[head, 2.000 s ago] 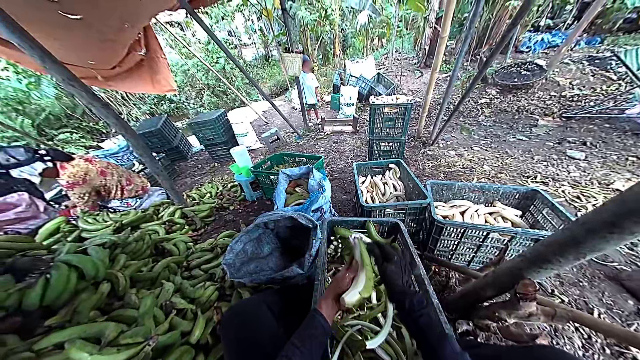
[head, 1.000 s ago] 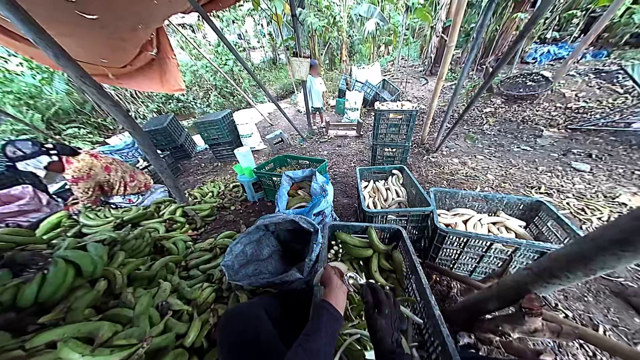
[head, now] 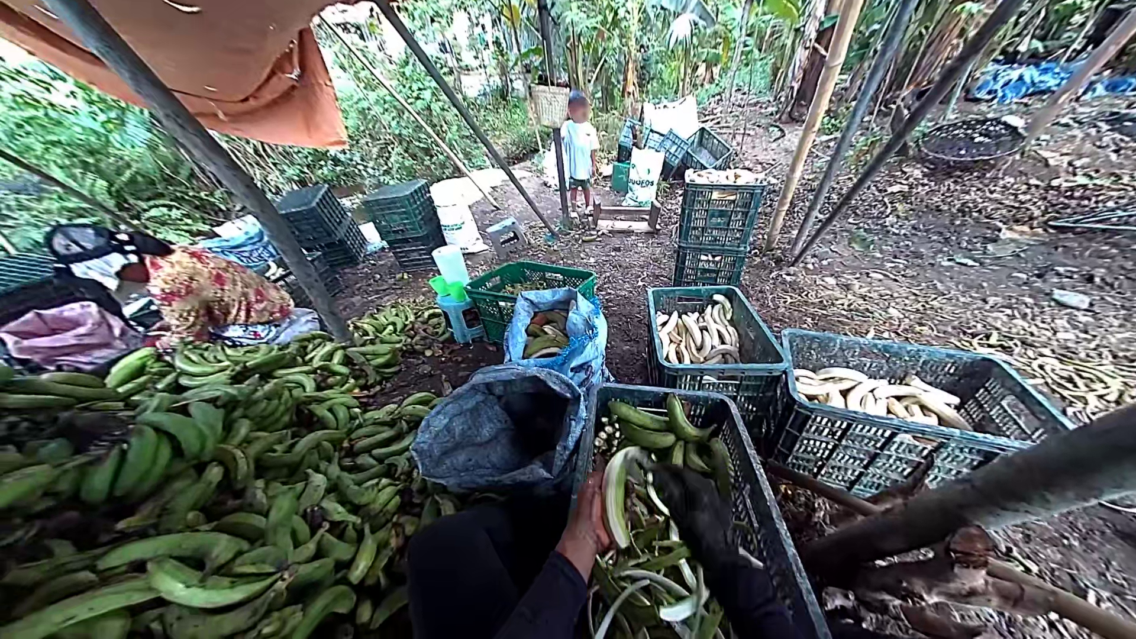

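My bare left hand (head: 587, 519) is closed around a partly peeled green banana (head: 617, 499), held over a dark plastic crate (head: 763, 515) between my arms. My right hand (head: 697, 510), in a black glove, is at the banana's right side by a pale strip of peel; whether it holds a tool is hidden. Whole green bananas (head: 646, 426) lie at the crate's far end, and loose strips of peel (head: 652, 586) fill its near part. Just left of the crate stands an open blue woven sack (head: 479, 435) with a dark inside.
A heap of green bananas (head: 213, 497) spreads on the left. Crates of peeled bananas (head: 710, 373) (head: 923, 461) stand ahead and right. A second sack (head: 581, 328) and green crate (head: 532, 271) are beyond. A wooden pole (head: 976, 493) slants at right. One person (head: 213, 288) bends at left; another (head: 579, 151) stands ahead.
One second ago no banana showed clearly in my left hand; now it holds a partly peeled one. My gloved right hand has moved up beside it.
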